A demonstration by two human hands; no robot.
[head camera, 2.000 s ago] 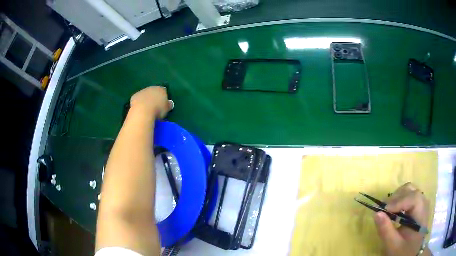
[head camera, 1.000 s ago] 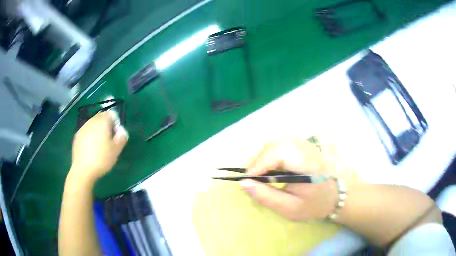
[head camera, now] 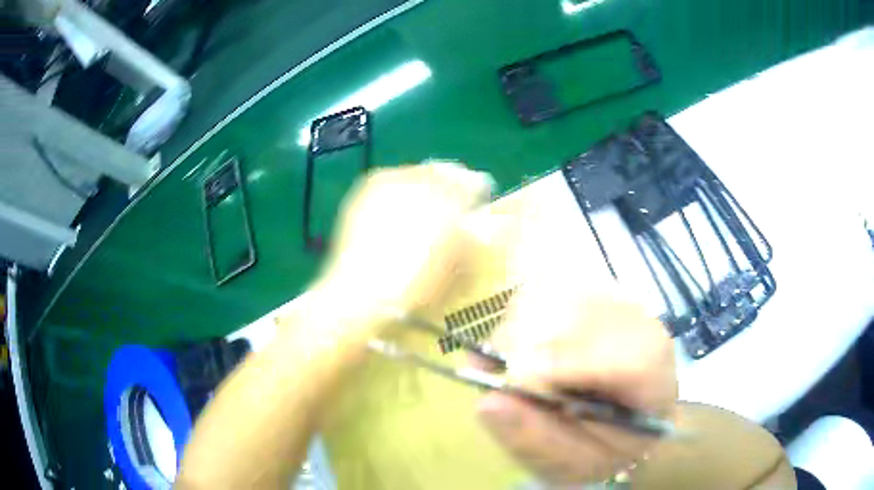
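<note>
My right hand holds tweezers over the yellow sheet, their two tips apart and pointing left. Two short ladder-like rows of dark strips show on the sheet between my hands, partly hidden by the right one. My left hand is bright and blurred over the sheet's upper edge. Its fingers point right, and I cannot tell whether they hold anything. Black phone middle frames lie in a fanned stack to the right of the sheet.
A green conveyor belt runs across the top with a black frame, a grey-edged frame and a sideways frame. A blue ring and dark stacked frames are at lower left. Grey equipment is at far left.
My left hand has moved right from a frame at the belt's left to above the yellow sheet. The right-hand stack now looks wider and fanned. My right hand still holds the tweezers.
</note>
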